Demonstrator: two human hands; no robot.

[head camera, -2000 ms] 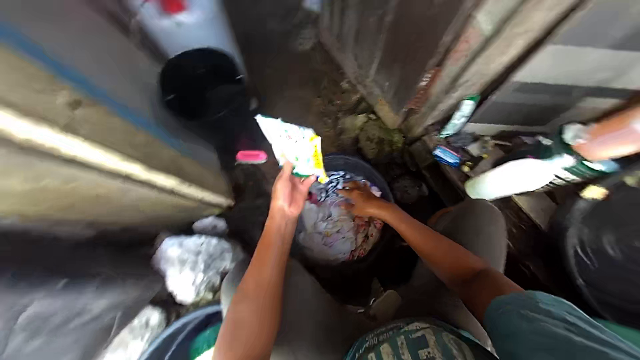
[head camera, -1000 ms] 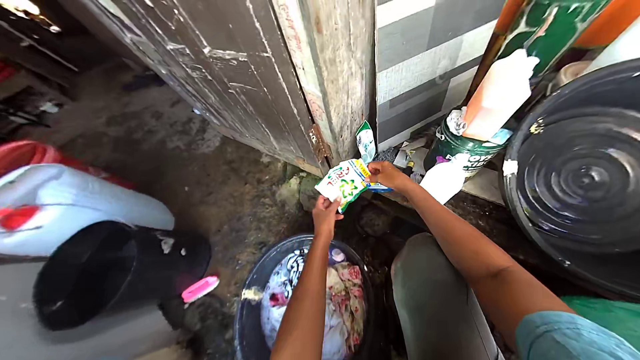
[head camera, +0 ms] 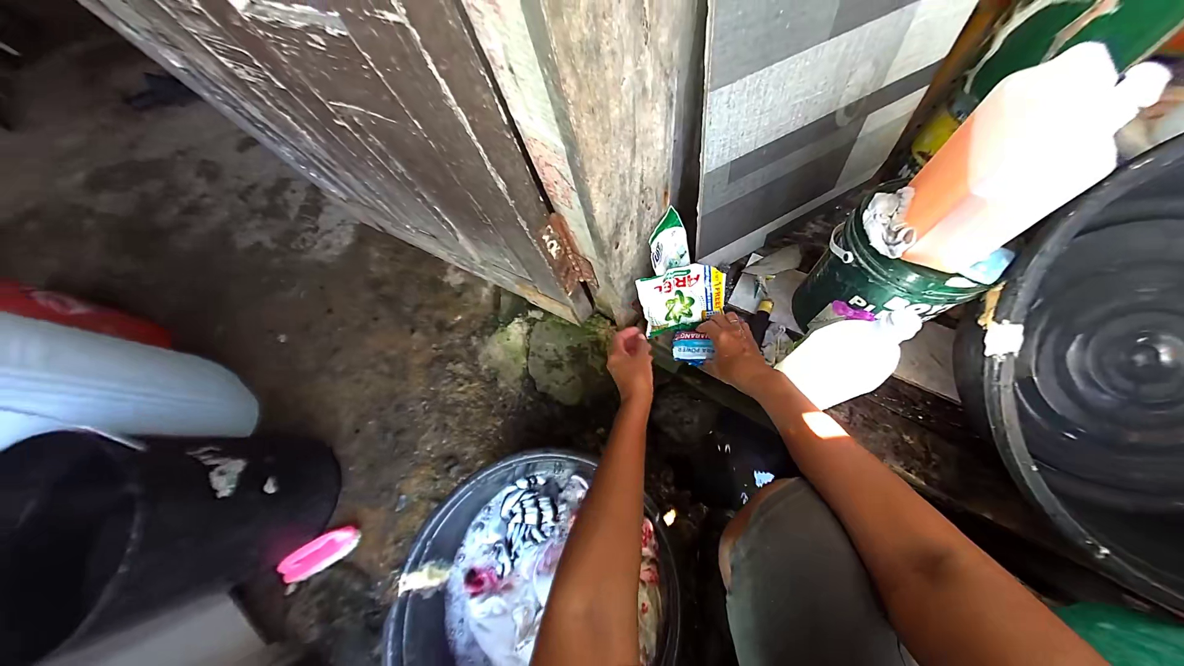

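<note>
An Ariel detergent sachet leans against the foot of a wooden post, with a green and white packet behind it. My right hand is at the lower right edge of the sachet and touches a blue packet; whether its fingers grip either one is unclear. Just left of them is my left hand, fingers curled, with nothing visible in it. Below my left forearm stands a dark basin of soapy water with soaking clothes.
At right are a green bucket, a white bottle, a large translucent jug and a big black tub. On the left lie a black bucket and a pink brush. A wooden door stands ahead.
The detergent sachet, held up over the basin at first and then by the post, now rests at the post's foot. My left hand has come off it. The view has swung to the right.
</note>
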